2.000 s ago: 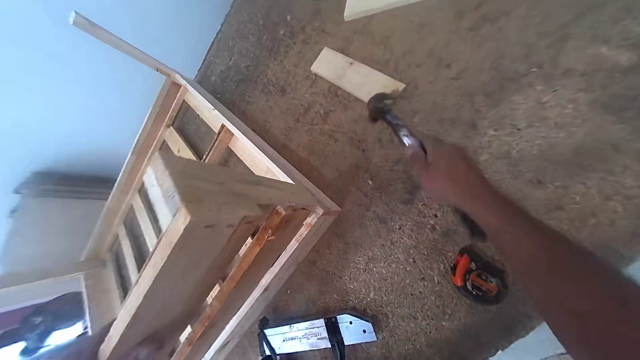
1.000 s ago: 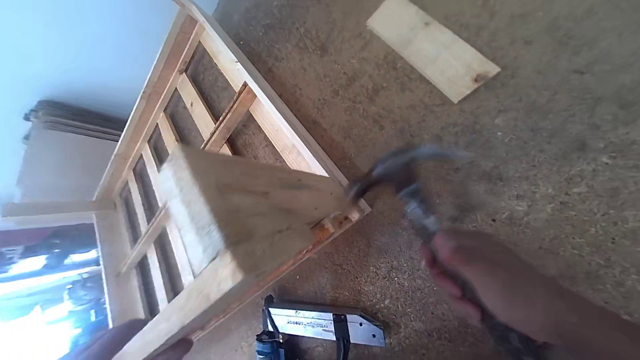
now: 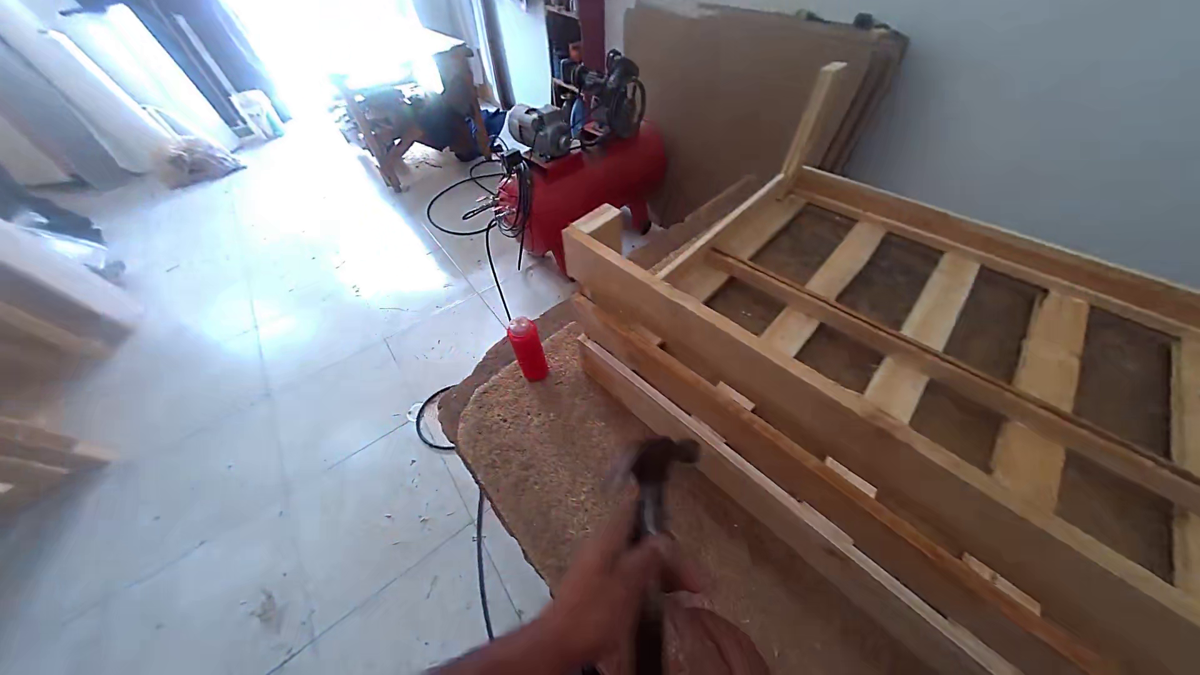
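Low in the head view, a claw hammer (image 3: 649,525) points away from me with its dark head up, blurred by motion. My left hand (image 3: 614,581) comes in from the lower left and is closed around the handle. My right hand (image 3: 717,642) is close beside the lower handle at the bottom edge; its fingers are partly hidden, so its grip cannot be told. Just right of the hammer lies a wooden slatted frame (image 3: 844,403), with long rails along its near side and an upright post at its far corner.
A red bottle (image 3: 528,349) stands on the worn brown board (image 3: 525,441) under the frame. Beyond it are a red air compressor (image 3: 586,183) and a black hose (image 3: 482,562) along the tiled floor. Brown sheets (image 3: 722,103) lean on the wall; a work table (image 3: 412,84) stands farther back.
The view has swung widely to the compressor and floor. The hammer, swung in my right hand at the frame's corner a second ago, is now low before me with both hands at it.
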